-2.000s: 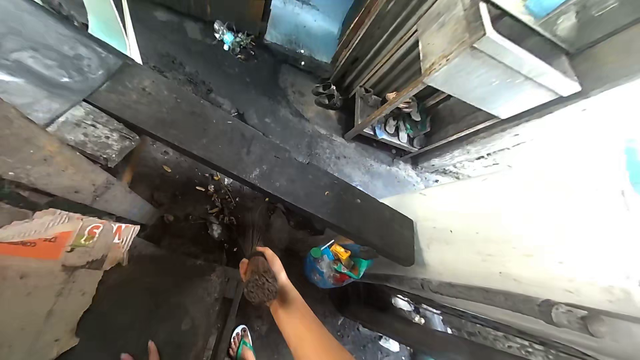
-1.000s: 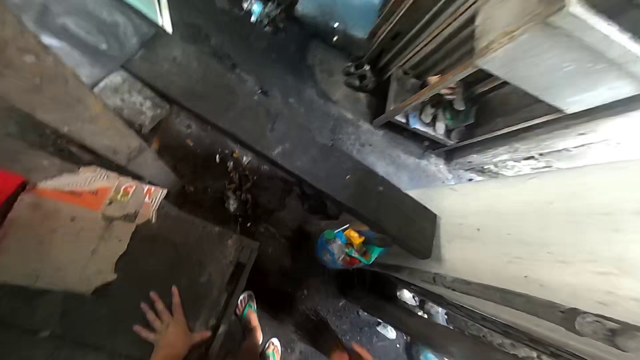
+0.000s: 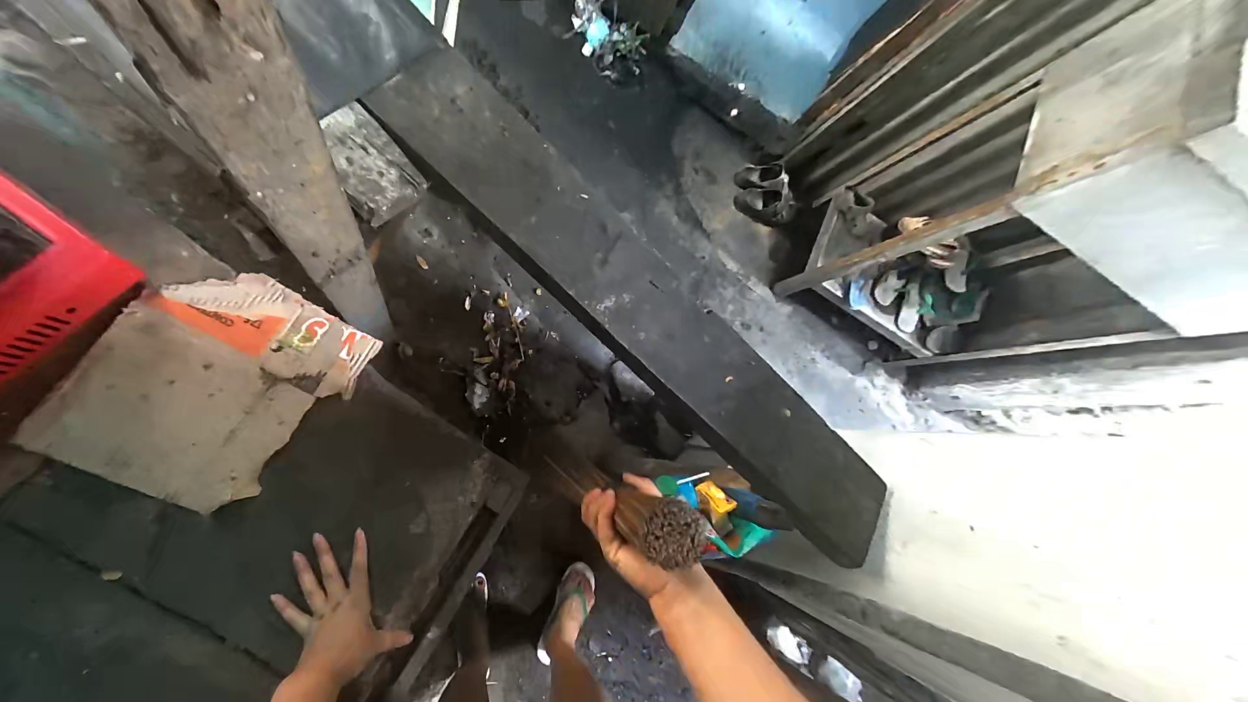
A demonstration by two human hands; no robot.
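Note:
My right hand is closed round the butt end of a stick broom, whose thin bristles point down and away over the dark wet ground. With fingers spread, my left hand rests on a dark wooden tabletop, near its edge. Beyond the broom's bristles lies a pile of leaves and litter. A bag of colourful rubbish sits just to the right of my right hand, beside the end of a long dark plank.
Torn cardboard lies on the tabletop, next to a red object. A wooden post stands at the upper left. On the right are a rack of footwear, a pair of shoes and a pale wall. My feet wear flip-flops.
The broom and my right hand, mostly out of sight one second ago, are back in view. My left hand, barely visible two seconds ago, now shows fully on the tabletop.

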